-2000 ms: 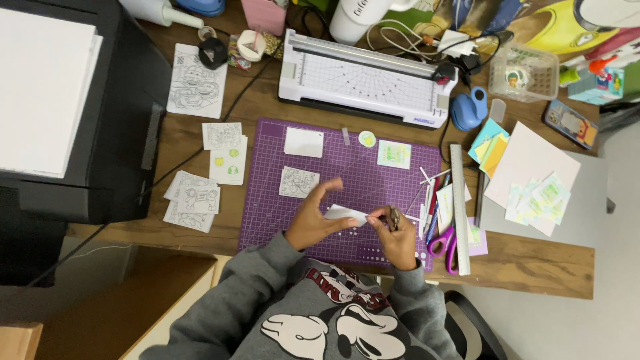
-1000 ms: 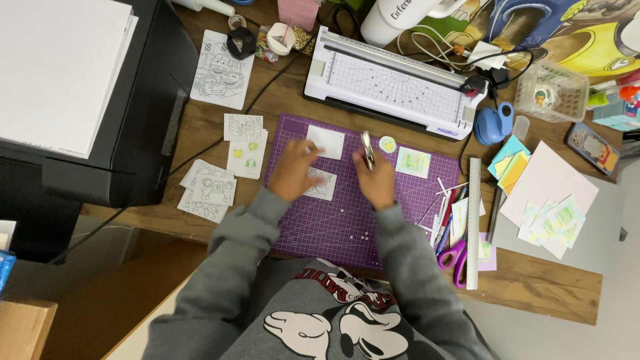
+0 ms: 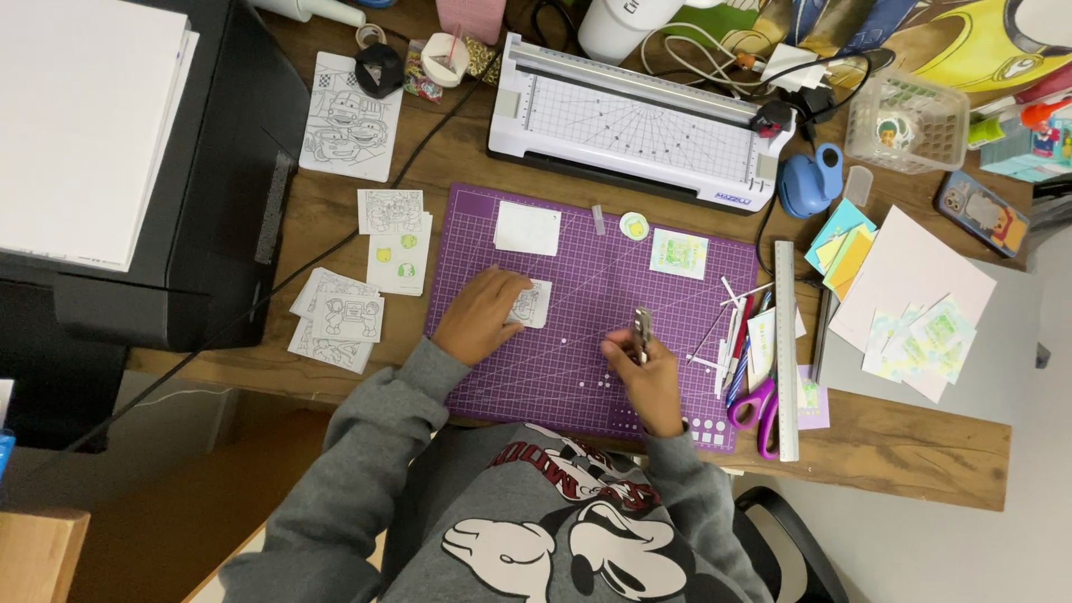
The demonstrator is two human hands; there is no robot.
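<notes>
On the purple cutting mat [image 3: 578,293], my left hand [image 3: 483,314] rests at the left edge of a small printed line-art card [image 3: 533,303]; whether its fingers grip the card cannot be told. My right hand [image 3: 645,377] holds a metal hand punch [image 3: 642,333] upright above the mat. A stack of blank white cards [image 3: 528,229] lies near the mat's top left. Along the top right are a round sticker [image 3: 634,226] and a green-and-yellow printed card [image 3: 679,254]. Tiny white paper dots [image 3: 605,381] lie between my hands.
Behind the mat stands a white paper trimmer [image 3: 636,117]. A steel ruler [image 3: 785,352], purple scissors [image 3: 758,412] and paper strips [image 3: 722,360] lie at the right. Line-art cards [image 3: 347,318] and a black printer [image 3: 226,167] are at the left; a blue craft punch [image 3: 811,180] is behind right.
Two seconds ago both hands were together around a white card. They are now apart, my left by the line-art card and my right lower over the mat with the punch.
</notes>
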